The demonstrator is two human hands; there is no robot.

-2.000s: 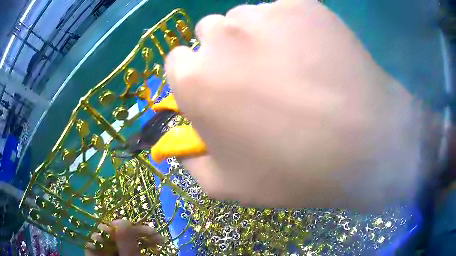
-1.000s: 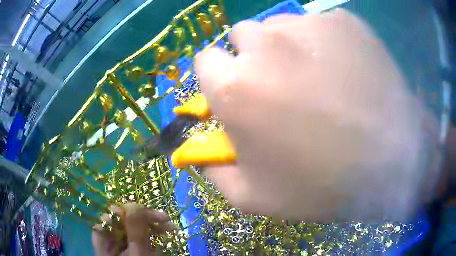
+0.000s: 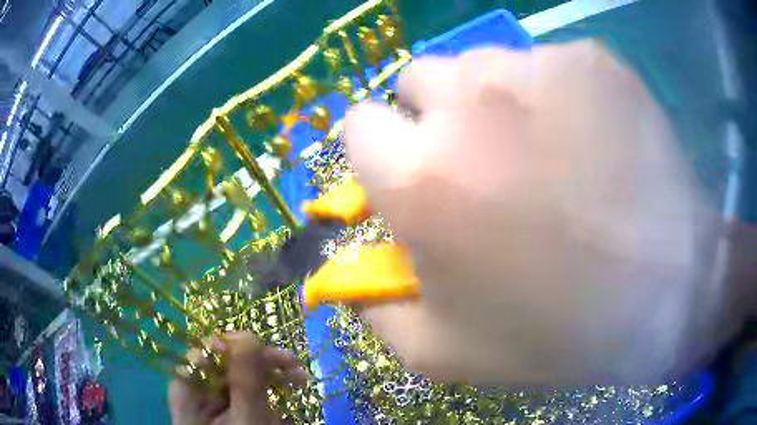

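My right hand (image 3: pixel 539 216) is large and blurred in the foreground. It is closed around the yellow-orange handles of the side cutters (image 3: pixel 361 278), whose dark jaws point left at the gold parts frame. My left hand (image 3: pixel 241 378), at the bottom left, pinches the lower end of the gold parts frame (image 3: pixel 253 166). The frame is tilted, with small gold parts attached in rows. Whether the jaws touch a part is blurred. Below is the blue parts tray (image 3: pixel 332 373), full of loose glittering pieces and partly hidden by my right hand.
Gold stacked frames (image 3: pixel 270 319) lie on the green bench (image 3: pixel 137 365) left of the tray. A white line (image 3: pixel 581 15) runs along the bench. Red parts (image 3: pixel 91 398) and pale shiny bags lie at the lower left edge. Metal racks and a bright light show at the upper left.
The view has shifted, so both hands, cutters, frame and tray appear further right and lower. Both hands keep their holds. More of the tray's far corner shows.
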